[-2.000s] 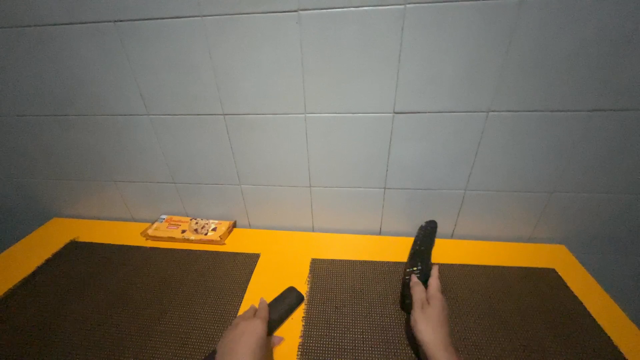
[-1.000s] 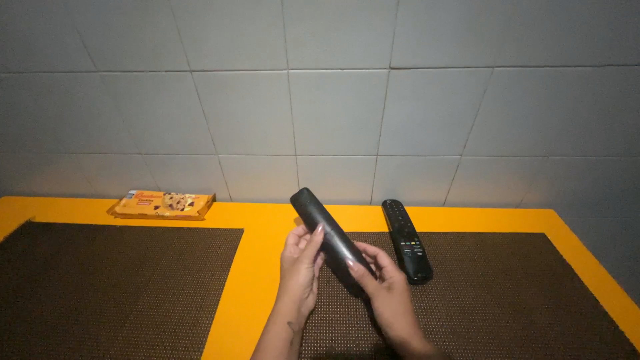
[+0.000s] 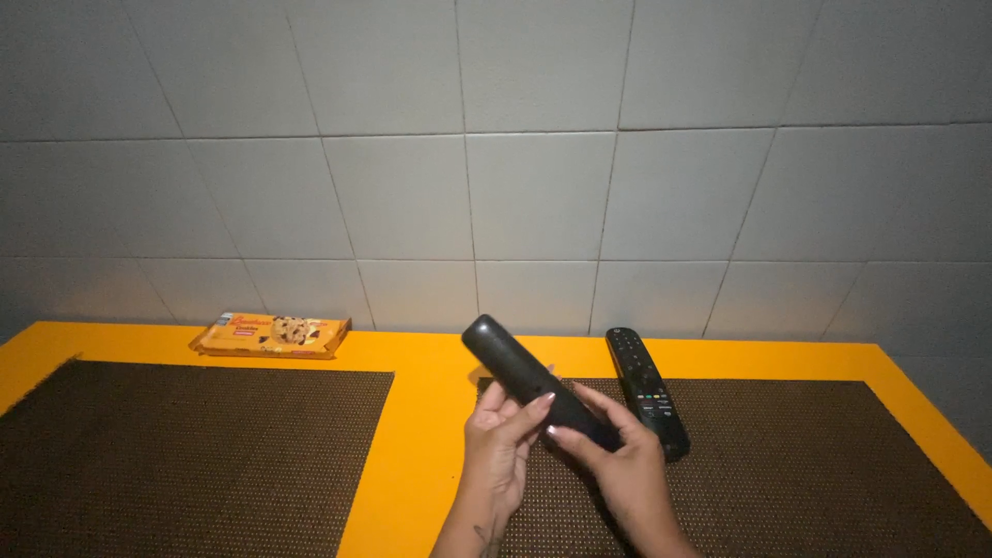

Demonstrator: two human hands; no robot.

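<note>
A smooth black remote control (image 3: pixel 518 370) is held between both hands above the right placemat, tilted with its far end up and to the left; no buttons show on the side facing me. My left hand (image 3: pixel 500 442) grips its middle, thumb on top. My right hand (image 3: pixel 624 457) holds the near end with thumb and fingers. Just right of my hands, a second black remote control (image 3: pixel 645 387) lies buttons up, partly on the placemat and partly on the yellow table edge.
An orange cookie packet (image 3: pixel 271 336) lies near the wall at the back left of the yellow table (image 3: pixel 415 434). Brown woven placemats cover the left (image 3: pixel 194 449) and right (image 3: pixel 806 457) parts. A grey tiled wall (image 3: pixel 542 194) stands behind.
Two seconds ago each hand held a remote. The right hand has let its remote go onto the table and placemat and joined the left hand on the other remote.
</note>
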